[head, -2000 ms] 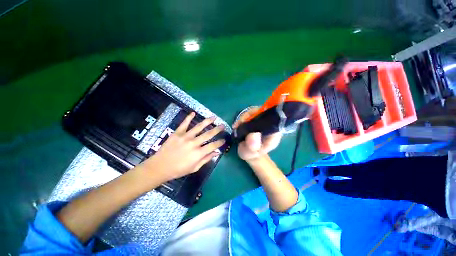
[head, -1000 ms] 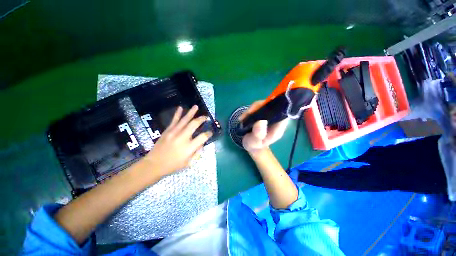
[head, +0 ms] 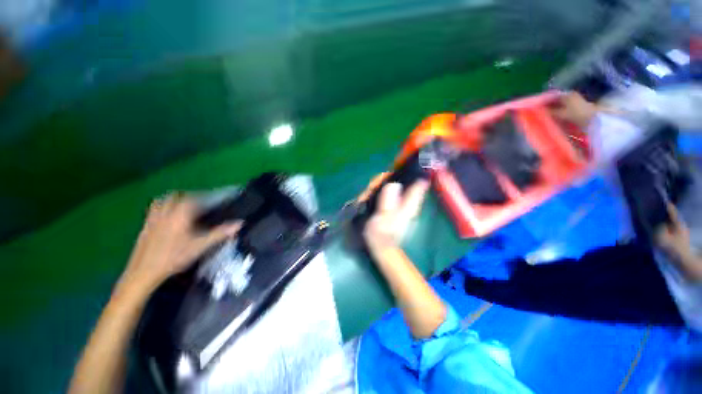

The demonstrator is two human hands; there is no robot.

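The view is blurred. A black plastic housing [head: 265, 238] with silver marks in its middle lies aslant on a silvery-white sheet [head: 300, 331]. My left hand [head: 173, 238] is at the housing's far left edge, thumb over its top, and appears to grip it; the fingertips are not clear. My right hand [head: 394, 215] is closed around the black grip of an electric screwdriver with an orange rear body [head: 432, 131], right of the housing. The tool's tip and the dish near it cannot be made out.
A salmon-red divided bin [head: 493, 219] with black parts stands on the green bench, right of the screwdriver. Another person's hand [head: 573, 111] is at its far end. At the right, a person's hand [head: 677, 242] is by a black flat object [head: 650, 177]. Blue floor lies below.
My left hand has moved from the housing's right part to its far left edge. The housing has turned, its left end now nearer me. The view has shifted, and other people's hands have appeared.
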